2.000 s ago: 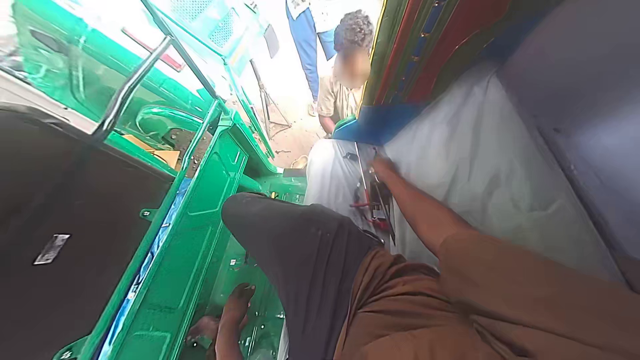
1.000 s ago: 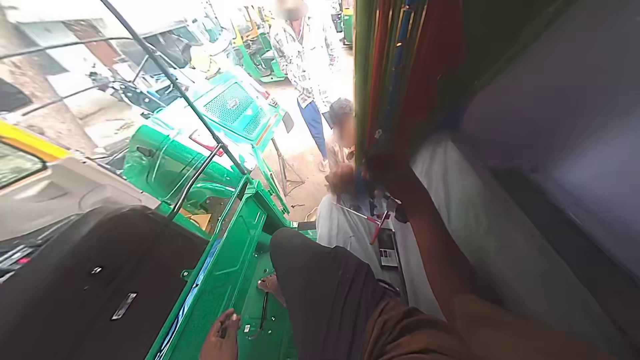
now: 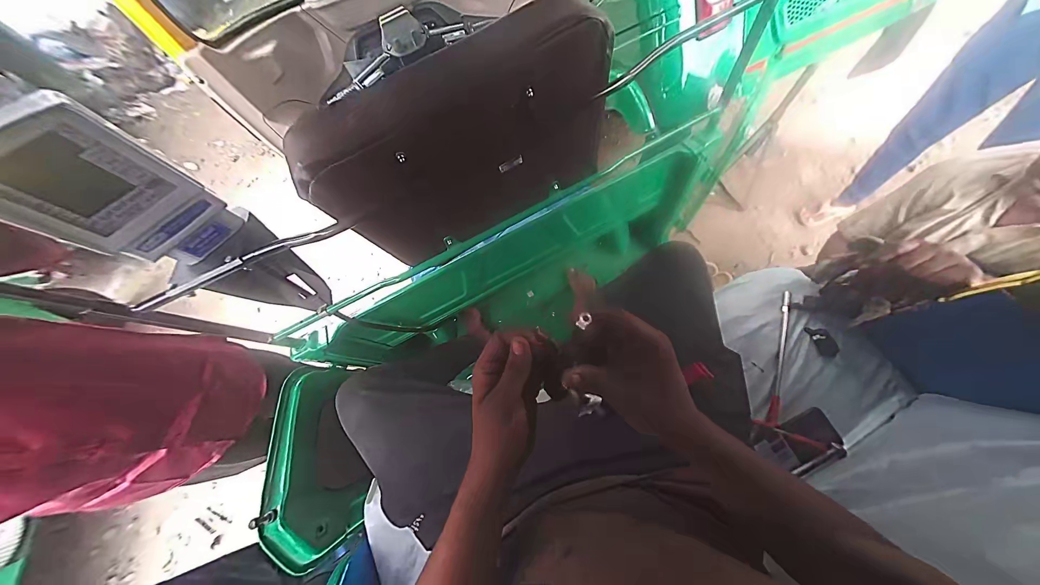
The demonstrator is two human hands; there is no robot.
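Observation:
Both of my hands are close together above my lap. My left hand has its thumb and fingers closed on a small dark object, too blurred to name. Beside it on the right, my right hand is bent inward with curled fingers, and a small shiny metal piece shows at them. Another small bright piece lies just below the fingers. On the pale cover to the right rest a metal rod tool with a red end, a red-handled tool and a dark flat object.
A green metal vehicle panel runs before my knees, with a dark padded seat back beyond. A meter with a screen stands at left, near red cloth. At right, another person's hand is near dark parts and a yellow cable.
My right hand has moved from the pale cover at the right to my lap, beside my left hand. The view has swung left and down.

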